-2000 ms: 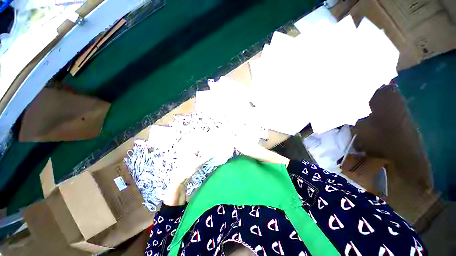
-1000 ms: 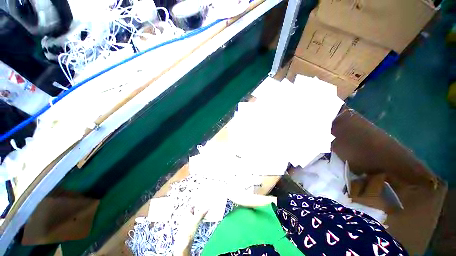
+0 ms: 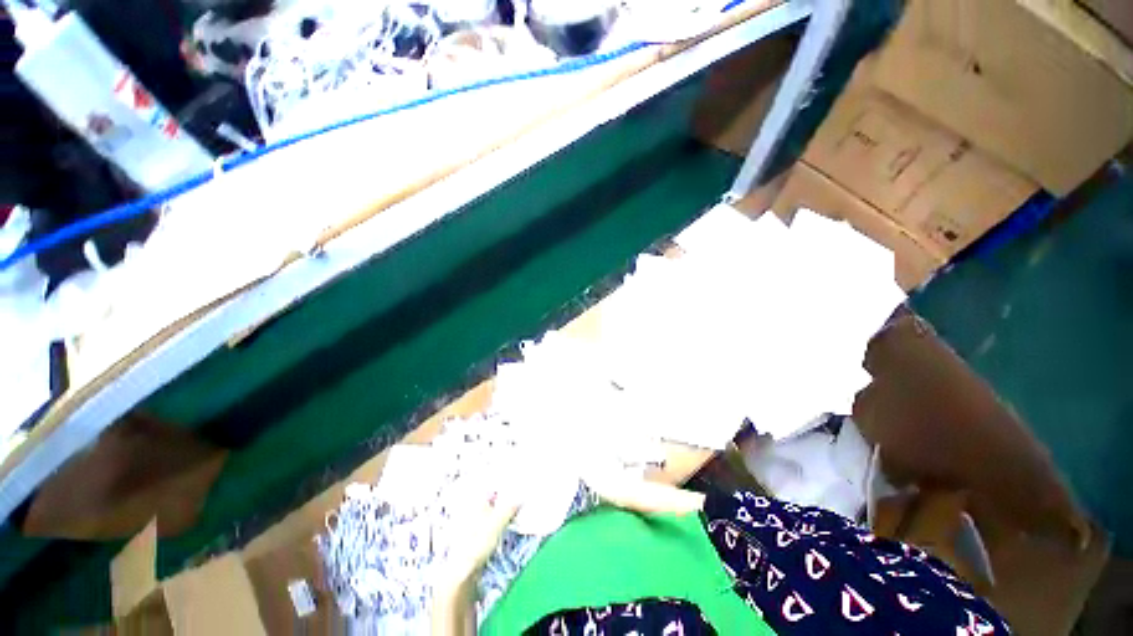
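Observation:
A big heap of thin white-grey coiled cords (image 3: 373, 559) lies on the ledge before the green apron. Overexposed white leaflets (image 3: 429, 466) lie on the heap, and a fanned stack of white sheets (image 3: 758, 323) lies beyond it to the right. My left hand (image 3: 478, 559) is at the heap, its fingers lost in the glare. My right hand (image 3: 640, 493) reaches in from the right, just above the apron, its fingertips also washed out. Whether either hand holds anything cannot be seen.
A green conveyor belt (image 3: 460, 298) runs behind the ledge, below a pale-edged shelf (image 3: 410, 168) with white cords and a blue cable. A large open carton (image 3: 982, 422) with white scraps is at right. A flapped carton (image 3: 218, 599) is lower left. Stacked cartons (image 3: 907, 155) stand upper right.
The view has swung, so more shelf and the stacked cartons show than two seconds ago. Both hands remain around the cord heap; finger changes are lost in the glare.

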